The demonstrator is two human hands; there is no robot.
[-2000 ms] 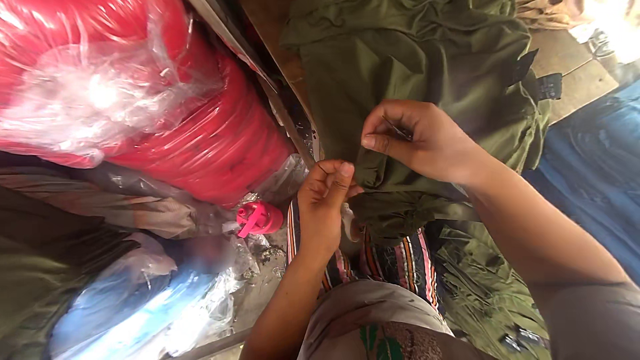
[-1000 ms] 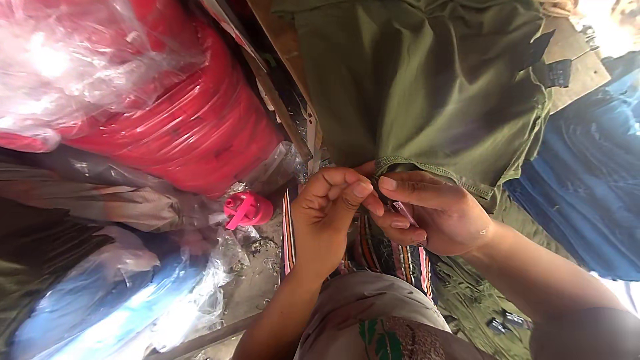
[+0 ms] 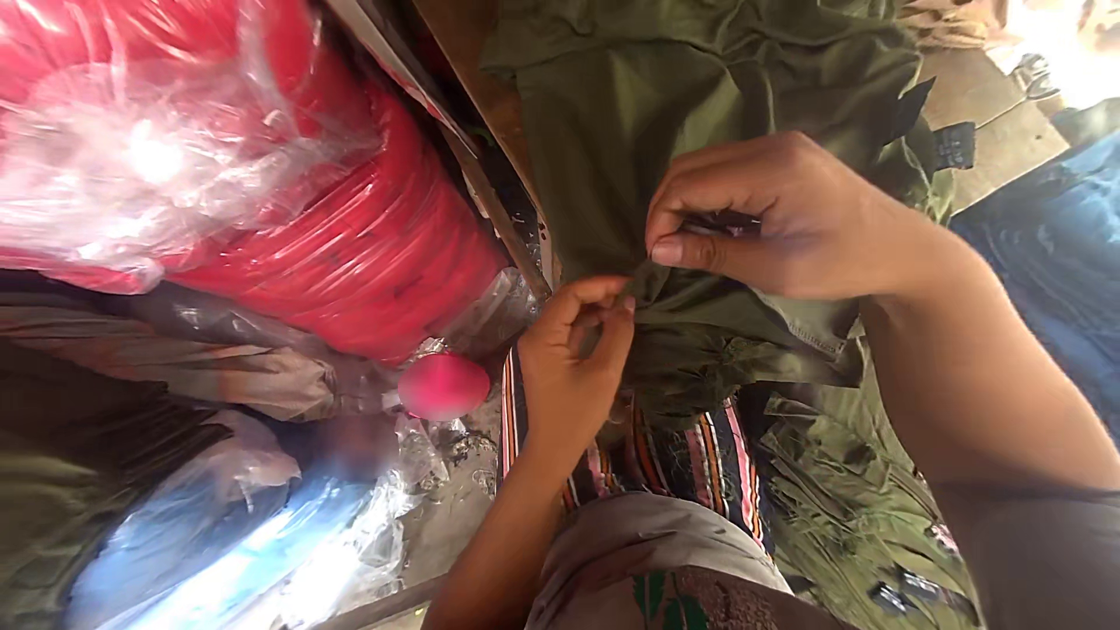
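Observation:
An olive green garment (image 3: 604,149) lies over a wooden surface and hangs down toward my lap. My left hand (image 3: 582,350) pinches a bit of its dark green cloth between thumb and forefinger, low on the garment. Just above and to the right, my right hand (image 3: 770,219) has thumb and fingertips closed together against the cloth; whether a thread or a small tool is in its fingers cannot be told. A stitched hem (image 3: 818,337) shows below my right wrist. Black tags (image 3: 954,145) stick out at the garment's right side.
Red goods in clear plastic (image 3: 350,236) bulge at the left, above a pink lid-like object (image 3: 444,386). Plastic-wrapped blue goods (image 3: 219,542) lie lower left. Blue fabric (image 3: 1041,227) is at the right, and more olive garments (image 3: 840,490) are piled lower right. A wooden edge (image 3: 477,79) runs beside the garment.
My hands were close together at a seamed edge of the garment one second ago; now my right hand is higher and apart from my left. The cloth is more bunched near my hands.

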